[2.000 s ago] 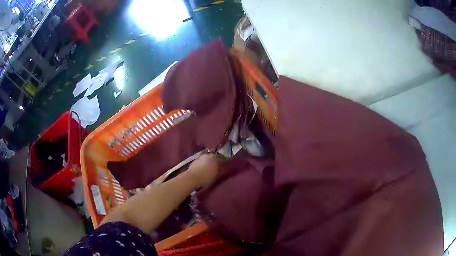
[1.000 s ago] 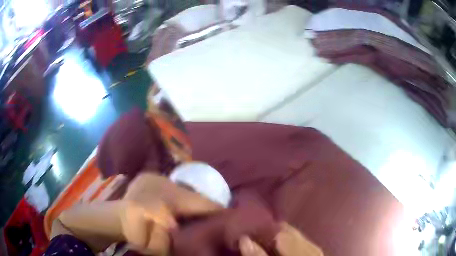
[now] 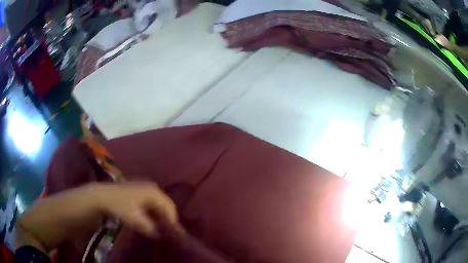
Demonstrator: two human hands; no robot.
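A large maroon fabric panel lies over the white table and reaches the bright, glaring needle area at the right. My left hand is blurred at the lower left, its fingers closed on maroon cloth near the panel's left part. The fingertips are partly hidden in the cloth. My right hand is not in view. The sewing machine head stands at the right, its presser foot lost in glare. More maroon cloth hangs at the left over the orange basket.
A bundle of flecked, maroon and white cut pieces lies at the table's far side. Other cloth is at the far left corner. A red container stands on the green floor. Another person's hand shows at the upper right.
The view has swung right, from the basket to the table and machine. My left hand has come up from the basket. My right hand and a round white piece, seen one second ago, are out of view.
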